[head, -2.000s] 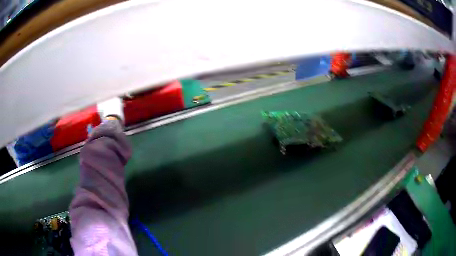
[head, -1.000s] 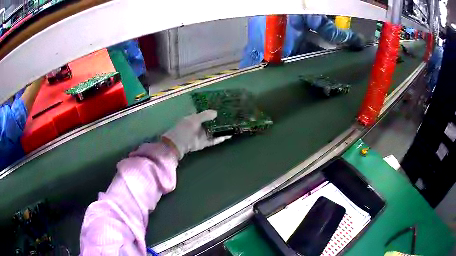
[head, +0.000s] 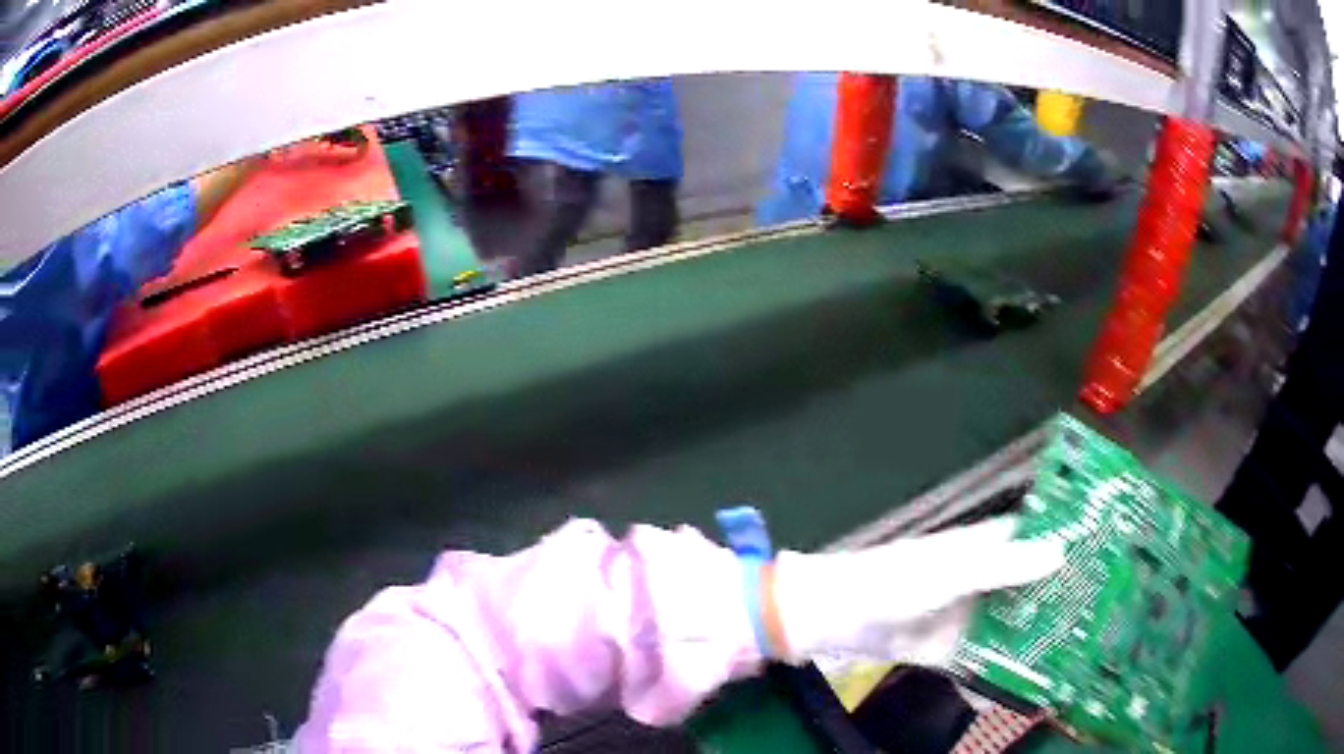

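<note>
A green circuit board [head: 1128, 589] is at the lower right, its face with pale solder points turned towards me. My left hand [head: 921, 592], in a white glove with a light blue strap at the wrist, grips the board at its left edge. The board is held above the green mat [head: 1253, 700] and the black tray. My right hand is not in view.
The dark green conveyor belt [head: 590, 398] runs across, with one board [head: 991, 298] towards the far right and another [head: 96, 619] at the lower left. Red-wrapped posts [head: 1154, 265] stand along it. People in blue smocks [head: 597, 125] are across the belt; a board lies on red blocks [head: 339, 280].
My left hand reached to the board on the belt, took hold of it and moved it right, off the belt. The board's solder face now shows. The view has shifted slightly.
</note>
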